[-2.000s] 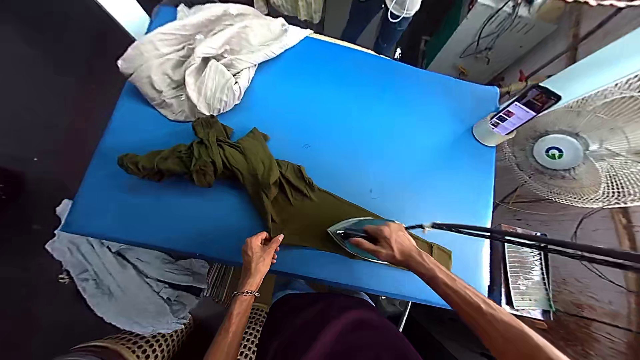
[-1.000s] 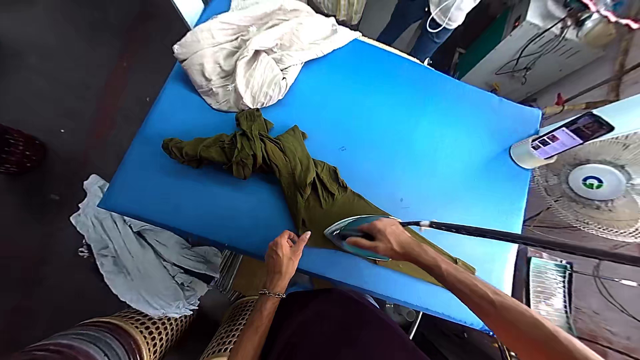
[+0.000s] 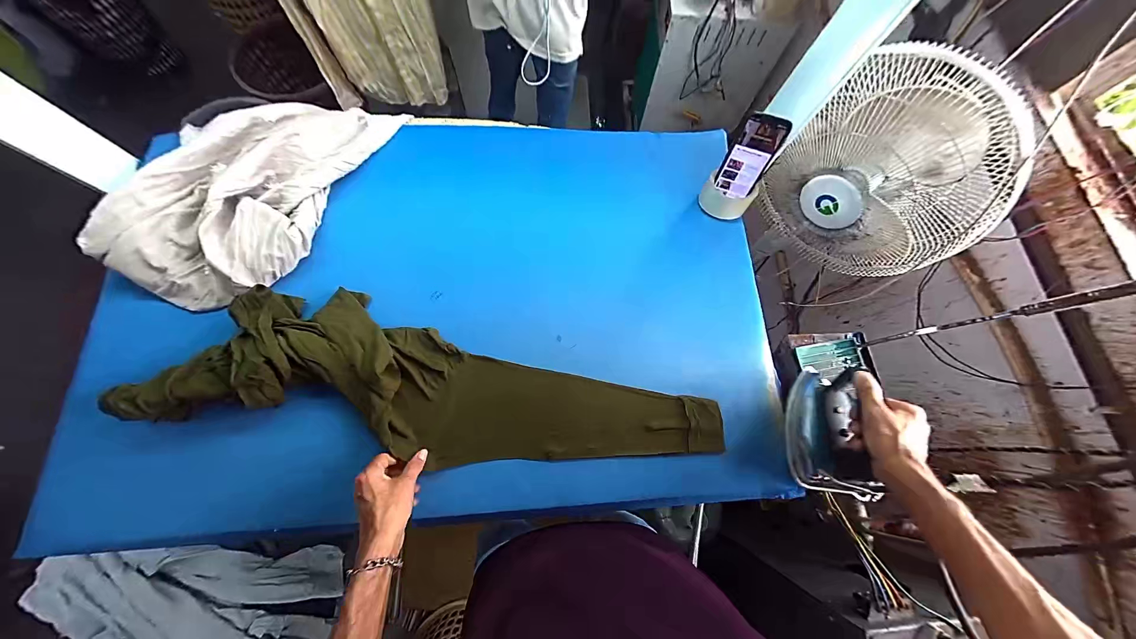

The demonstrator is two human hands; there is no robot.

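An olive-green garment (image 3: 568, 413) lies on the blue padded table (image 3: 550, 240), one sleeve or leg spread flat toward the right, the rest bunched at the left. My left hand (image 3: 389, 488) pinches the garment's lower edge near the table's front, thumb and fingers closed on the cloth. Off the table's right edge, my right hand (image 3: 887, 426) grips the handle of an electric iron (image 3: 809, 426). The iron is tilted on its side, by a small rack beside the table. Its far side and part of the rack are hidden.
A crumpled white cloth (image 3: 240, 195) covers the back left corner. At the back right a phone (image 3: 754, 155) leans on a round holder (image 3: 723, 200), near a white fan (image 3: 896, 160). Grey-blue cloth (image 3: 186, 590) hangs below the front left. A person (image 3: 532, 53) stands beyond the table.
My right hand has lifted the iron off the garment and moved it right, past the table edge. The flat part's cuff or hem now shows. My left hand keeps its hold. The view has turned.
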